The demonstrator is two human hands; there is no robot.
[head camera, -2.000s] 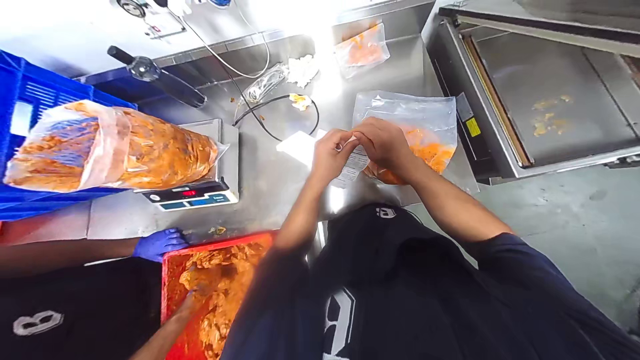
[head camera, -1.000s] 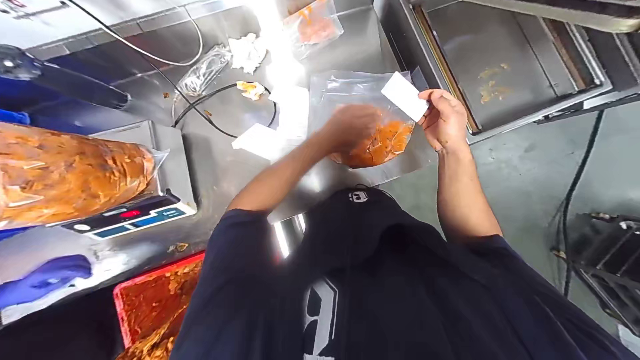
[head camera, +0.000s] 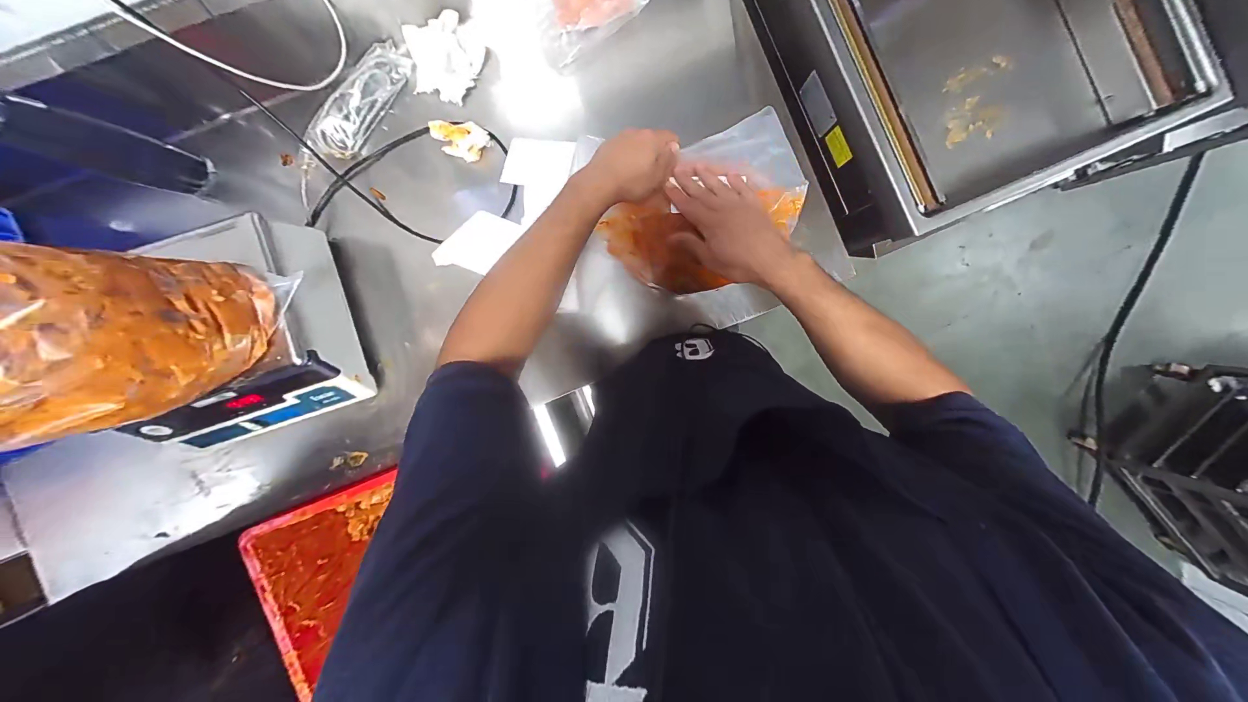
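A clear plastic bag of orange marinated food lies flat on the steel worktable. My right hand rests on it with the fingers spread, palm down. My left hand is at the bag's upper left part, its fingers curled; whether it holds anything is hidden. A bit of white shows between the hands on the bag. White paper slips lie on the table left of the bag, partly behind my left forearm.
A large filled bag lies on a digital scale at left. Below is a red tub of orange food. Cables, crumpled paper and another bag lie farther back. A steel machine stands at right.
The white label my right hand held up one second ago is no longer held up; that hand now lies on the bag. Both hands have come together over the bag.
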